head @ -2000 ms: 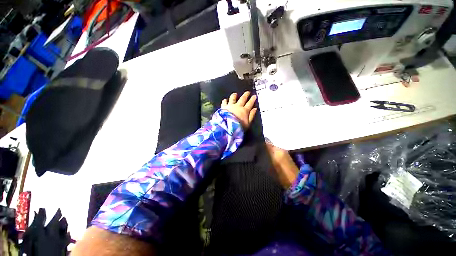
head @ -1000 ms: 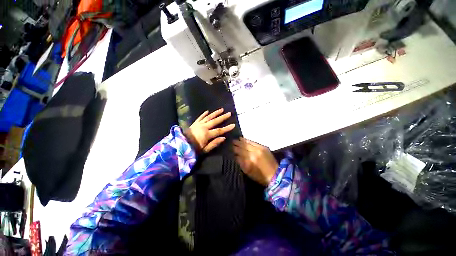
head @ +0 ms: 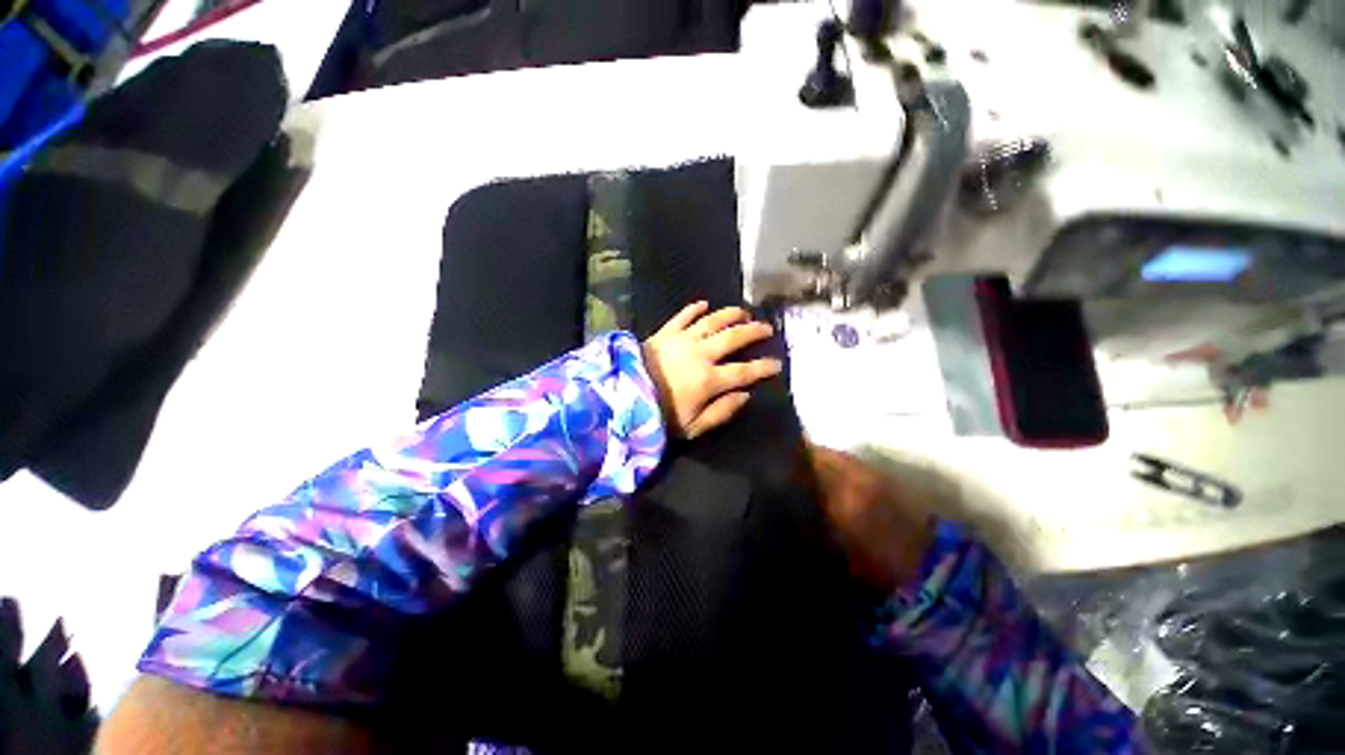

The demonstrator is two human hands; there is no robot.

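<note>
A black back panel [head: 509,280] lies flat, its right edge by the presser foot and needle [head: 841,280] of the white sewing machine [head: 826,185]. Camouflage webbing [head: 606,273] runs along it, and a plain black cross strap [head: 693,505] crosses it. My left hand [head: 711,369] rests palm down on the panel, fingers spread, fingertips just below the machine head. My right hand [head: 863,516] is at the panel's right edge, blurred and dark; its fingers are hidden, so its hold cannot be told.
Stacked panels [head: 111,280] lie on the left of the white table [head: 384,162]. A smartphone [head: 1047,369] and thread snips [head: 1184,479] lie right of the needle area. A clear plastic bag [head: 1239,634] is at the lower right. Black pieces [head: 37,693] lie at the lower left.
The view has shifted. The panel has moved up past the machine head along its right edge. My left hand is nearer the presser foot than one second ago; my right hand stays at the panel edge.
</note>
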